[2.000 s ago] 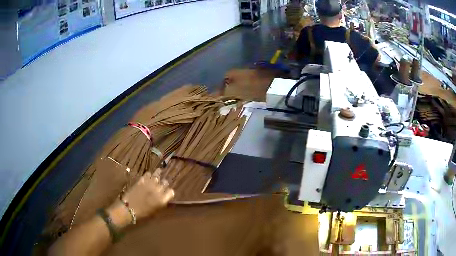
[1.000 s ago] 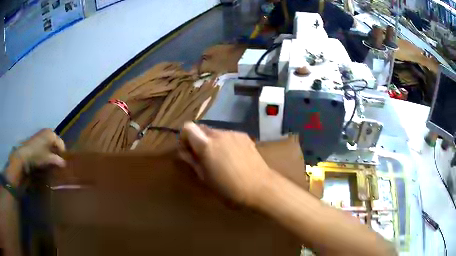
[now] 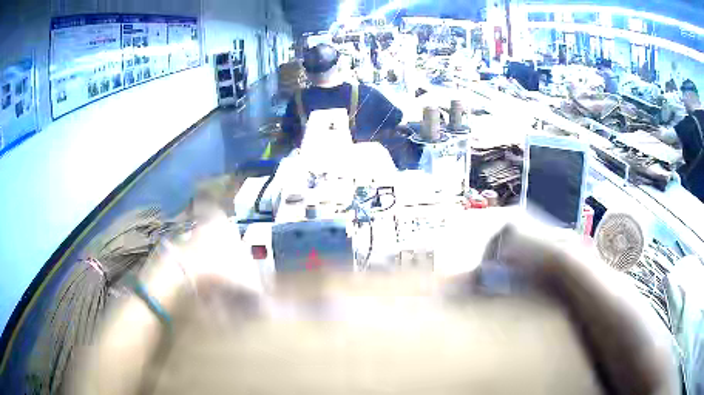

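Note:
A large tan-brown bag panel (image 3: 370, 343) is held up close in front of me, blurred, across the lower middle of the view. My left hand (image 3: 208, 258) is at its upper left edge and my right hand (image 3: 513, 251) at its upper right edge. Both hands are blurred and overexposed, and the fingertips are hard to make out. Behind the panel stands the pattern sewing machine (image 3: 315, 245), its dark grey front with a red logo and a red switch. The panel hides the clamp and needle area.
Strap bundles (image 3: 93, 281) lie at left with a red tie. A control screen (image 3: 553, 181) and a round desk fan (image 3: 619, 241) stand at right. Thread cones (image 3: 431, 123) stand behind the machine. One person (image 3: 340, 100) is ahead, another (image 3: 689, 139) at far right.
The view has tilted up and turned right. The panel has been lifted in front of the machine. My right hand has moved from the panel's upper middle to its right side.

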